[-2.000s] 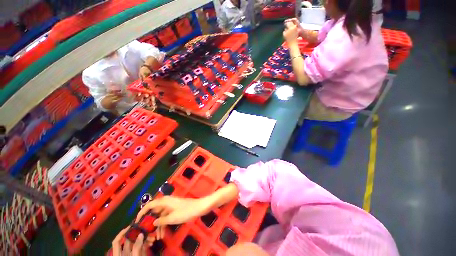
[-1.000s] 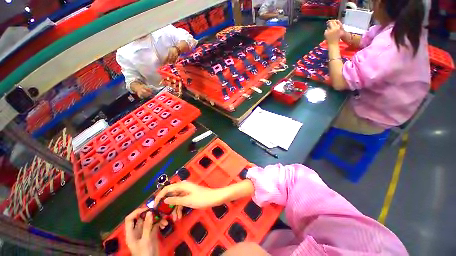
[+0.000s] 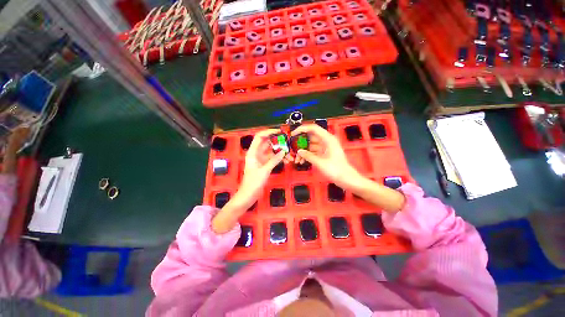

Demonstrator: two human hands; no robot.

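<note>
My left hand (image 3: 263, 153) holds a watch body (image 3: 280, 143) with its screen lit green and white. My right hand (image 3: 319, 148) holds a second watch body (image 3: 301, 143) with a green-lit screen. Both are held side by side above the upper middle of the orange-red working tray (image 3: 387, 161). Black watch bodies lie in many of its pockets. A pale-faced unit (image 3: 220, 166) lies in a left pocket. A small round watch or ring-shaped part (image 3: 296, 116) is at the tray's top edge, just beyond my hands.
Stacked trays (image 3: 297, 46) stand beyond, with a blue pen (image 3: 295, 109) and a white and black marker (image 3: 372, 97) before them. Paper sheets (image 3: 474, 158) and a dark pen (image 3: 441, 173) lie right. Left are two metal rings (image 3: 108, 188), a clipboard (image 3: 57, 193), a metal upright (image 3: 133, 74) and another person's sleeve (image 3: 25, 269).
The view has swung left and now looks down squarely on the tray. The two watch bodies in my hands now show green-lit screens side by side.
</note>
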